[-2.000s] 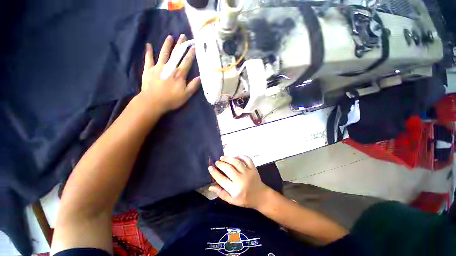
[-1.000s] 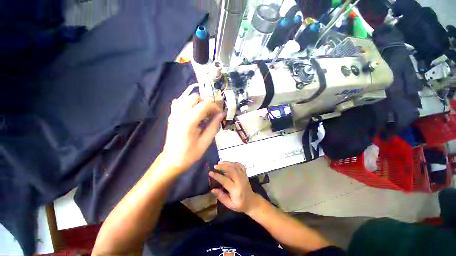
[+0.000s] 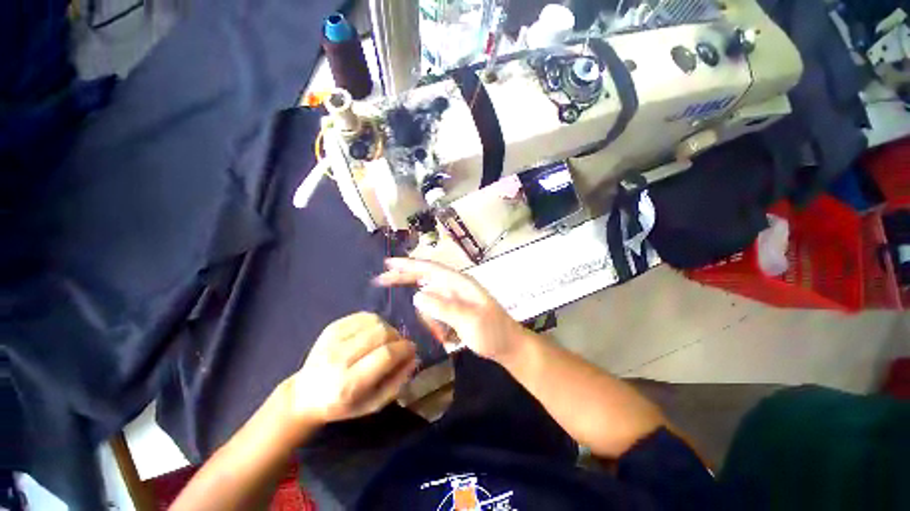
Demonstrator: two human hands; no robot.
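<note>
The dark garment panel [image 3: 299, 259] covers the left of the table and runs under the left end of the cream-white sewing machine [image 3: 659, 110]. My left hand [image 3: 357, 367] is closed with fingertips pinched over the panel's front edge; a thin thread seems to run from the needle area [image 3: 397, 238] down towards it. My right hand [image 3: 454, 304] is above the cloth just in front of the needle, fingers partly spread; whether it holds anything is not clear. The thread snips [image 3: 461, 232] seem to lie on the bed right of the needle.
A dark thread cone with a blue top [image 3: 346, 60] stands behind the machine's left end. A white table strip with a scale [image 3: 559, 269] runs in front of the machine. Red crates [image 3: 813, 259] with dark cloth are at the right. A dark green sleeve [image 3: 818, 454] shows at the lower right.
My left hand has moved from beside the machine head down to the panel's front edge and closed. My right hand has moved up towards the needle. The view has shifted.
</note>
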